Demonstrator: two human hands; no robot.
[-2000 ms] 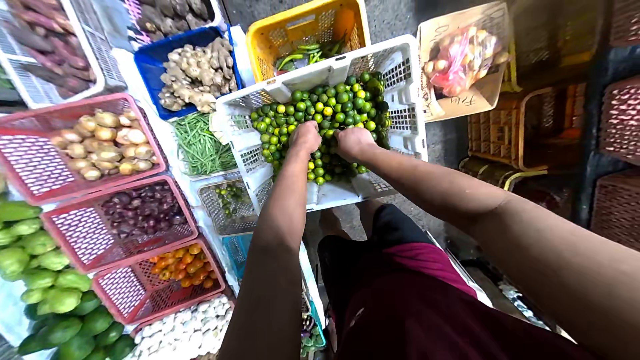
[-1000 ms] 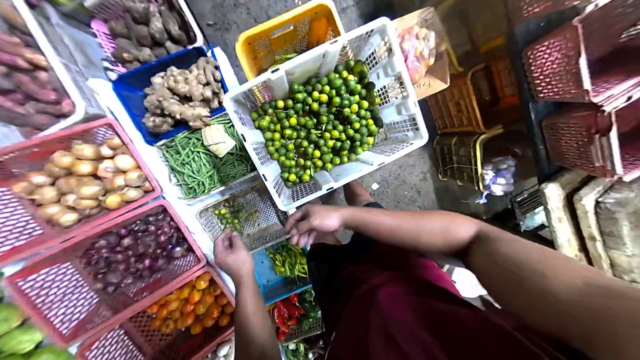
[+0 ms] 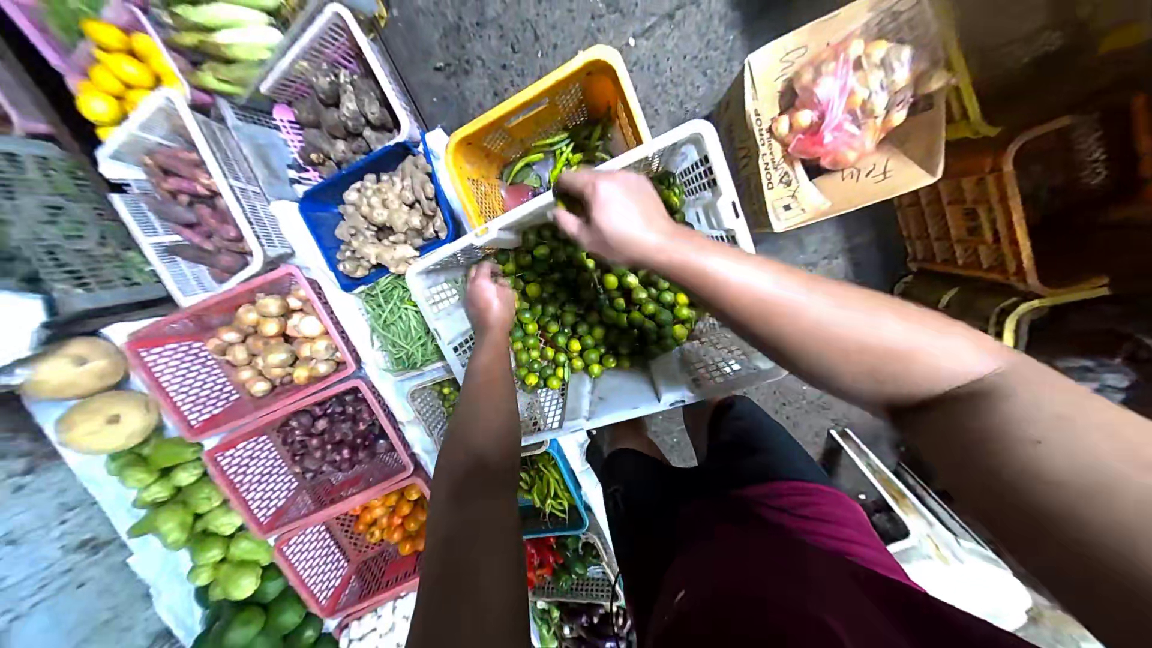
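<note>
A white plastic crate (image 3: 621, 414) holds many small green and yellowish citrus fruits (image 3: 576, 315). My left hand (image 3: 490, 297) is at the crate's left side, beside the fruits; its fingertips are blurred, and whether it holds anything cannot be told. My right hand (image 3: 612, 211) is over the crate's far rim, its fingers curled around something dark that is mostly hidden, perhaps a fruit. Just beyond that rim stands a yellow plastic crate (image 3: 459, 162) with green chili peppers (image 3: 562, 153) in it. A small gray crate with a few citrus fruits (image 3: 445, 393) is partly covered by the white crate.
Left of the white crate are a blue crate of ginger (image 3: 391, 216), green beans (image 3: 400, 319), and red crates with onions (image 3: 274, 342), red shallots or onions (image 3: 333, 436) and orange tomatoes (image 3: 391, 517). A cardboard box (image 3: 810, 202) with a bag of onions stands at the upper right.
One second ago both hands were at the white crate's near edge, by the small gray crate; now both are over the white crate, the right one at its far rim. The view has shifted.
</note>
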